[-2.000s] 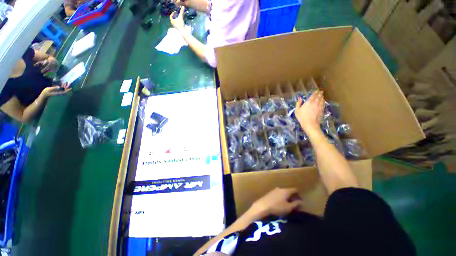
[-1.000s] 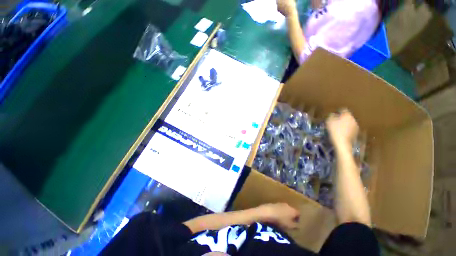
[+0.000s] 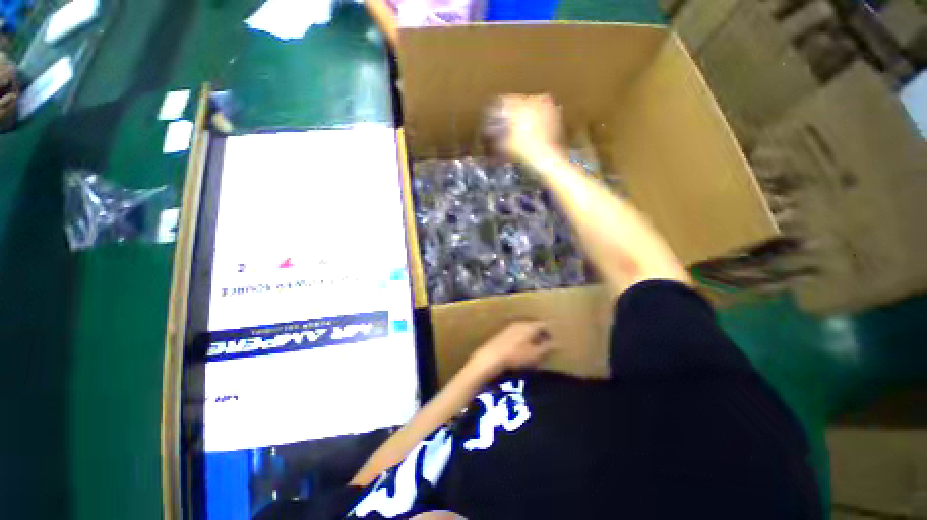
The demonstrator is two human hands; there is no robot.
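The open brown carton [image 3: 703, 173] stands in front of me. Bagged units [image 3: 508, 218] in shiny clear plastic fill its divider cells. My right hand [image 3: 529, 127] is blurred above the far part of the carton, with a dark item at its fingertips. My left hand [image 3: 516, 347] is curled at the near carton flap [image 3: 584, 330]. A small dark patch shows at its fingertips; whether it holds something I cannot tell.
A white printed panel [image 3: 305, 203] lies left of the carton. A clear poly bag [image 3: 102, 211] and small white cards [image 3: 175, 105] lie on the green bench [image 3: 112, 315]. Folded brown cardboard [image 3: 854, 183] lies at the right.
The view has turned and shifted. The dark pieces on the white panel are gone from it. My right hand has moved from the carton's right side to above its far cells. My left hand remains at the flap.
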